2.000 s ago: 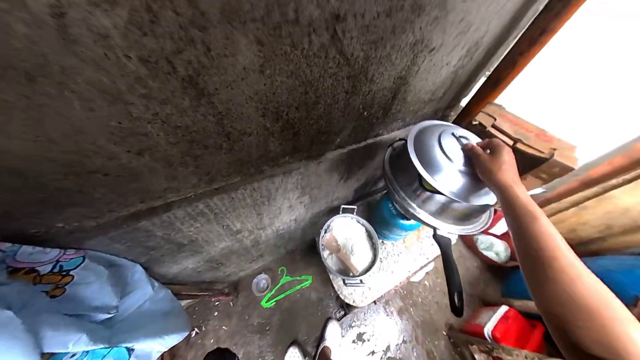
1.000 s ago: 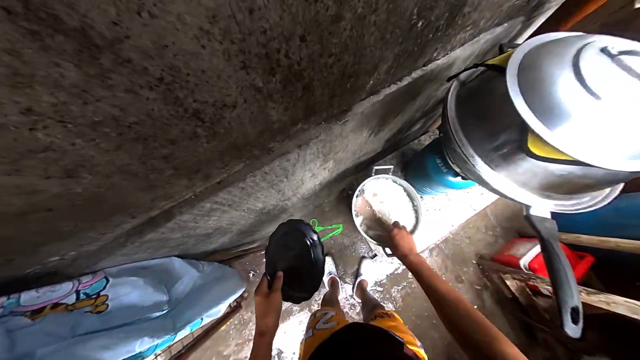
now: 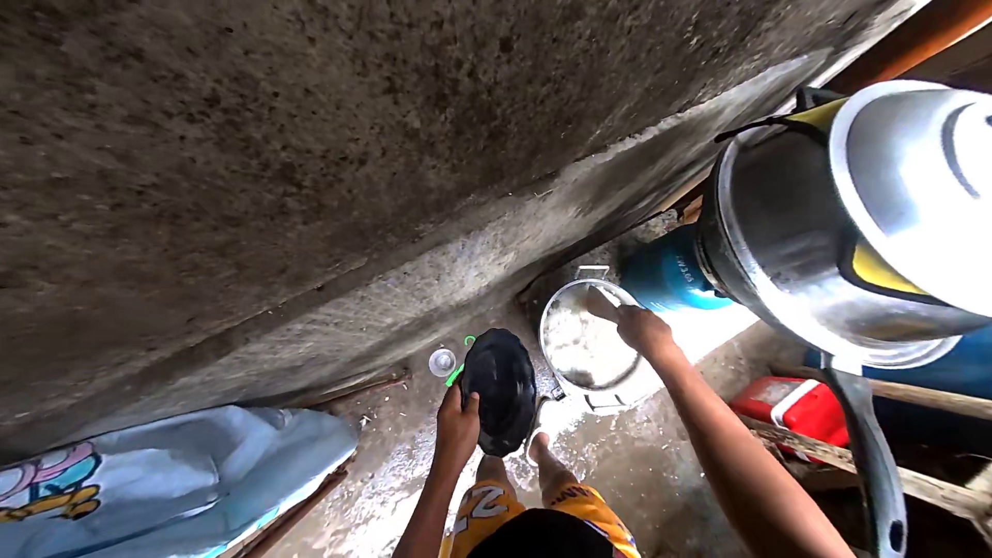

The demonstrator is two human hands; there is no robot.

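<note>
My left hand (image 3: 459,422) grips the near left rim of a black oval plate or tray (image 3: 498,391), which it holds tilted above the floor. My right hand (image 3: 645,333) is closed on a flat paddle or ladle (image 3: 601,304), whose blade dips into the white contents, apparently rice (image 3: 585,341), of a round metal pot (image 3: 549,358). The pot has two wire-like side handles and stands low beside a blue gas cylinder (image 3: 663,267). The end of the paddle inside my right fist is hidden.
A long-handled metal pan (image 3: 790,232) with a shiny lid (image 3: 891,170) juts in at upper right. A rough concrete wall (image 3: 310,194) runs along the far side. A green hanger (image 3: 455,375) and a clear cup (image 3: 442,362) lie left of the plate; a red cooler (image 3: 790,403) sits right.
My right hand has left the shiny lid and now holds the paddle in the pot. My left hand has come into view with the black plate, which is now beside the pot.
</note>
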